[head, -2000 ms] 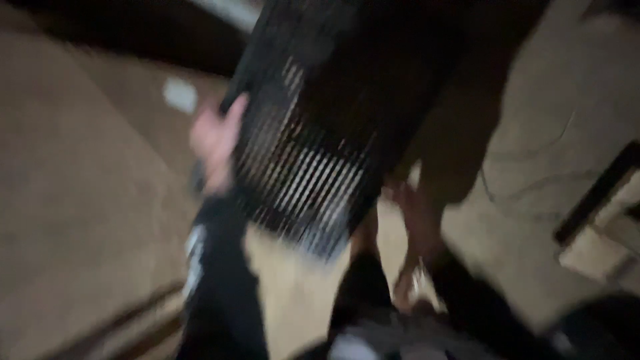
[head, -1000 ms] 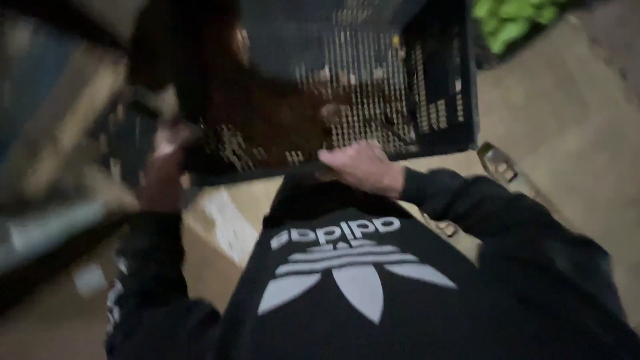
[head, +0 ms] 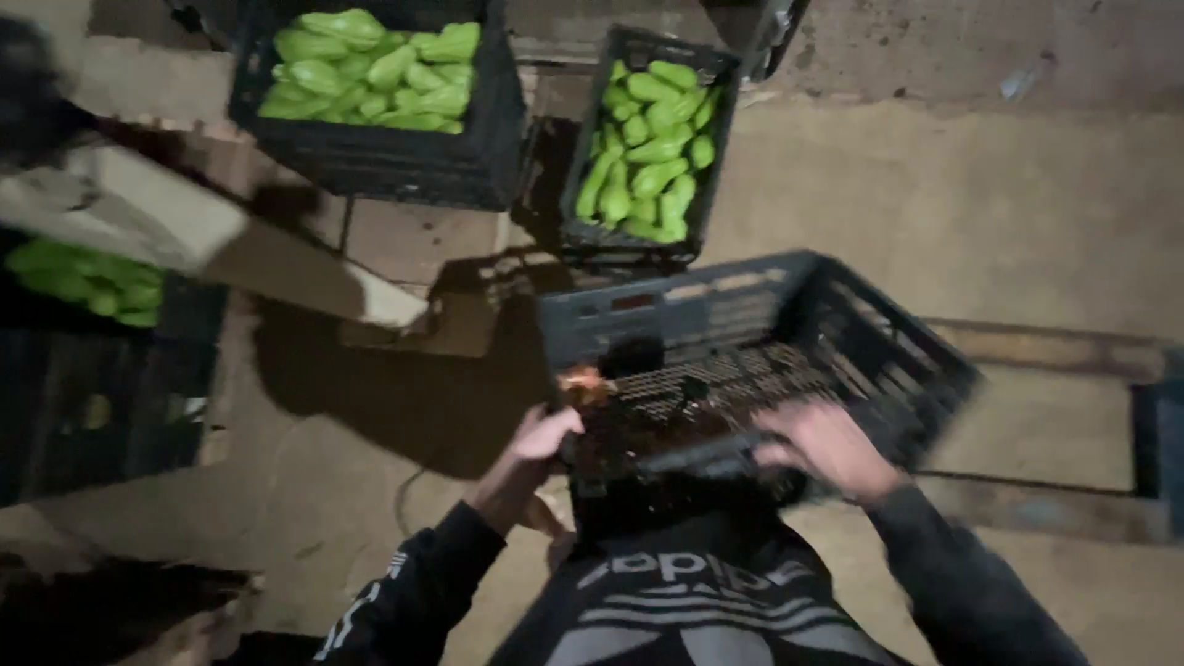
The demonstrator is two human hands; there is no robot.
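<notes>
A black slatted plastic crate [head: 721, 314] is held tilted in front of my body, its open side toward me. My left hand [head: 541, 439] grips its left edge, the thumb over the rim. Across the near rim lies my right hand [head: 832, 449], blurred, with its fingers reaching to the inside; whether it grips the rim is hard to tell. Some dark bits and a small orange-brown patch [head: 583, 384] show in the crate, too blurred to name. Beyond it stands a narrow black crate [head: 638, 254] filled with green chayotes [head: 659, 148].
A stack of black crates [head: 388, 171] topped with chayotes stands at upper left. More chayotes [head: 92, 287] sit at far left, behind a pale board-like object [head: 185, 222]. A wooden frame [head: 1045, 342] lies on the floor at right. Someone's dark head [head: 37, 92] shows at the left edge.
The view has swung widely, bringing several chayote-filled crates into sight. The black crate stays in my hands, and its slatted inside faces me at a different tilt.
</notes>
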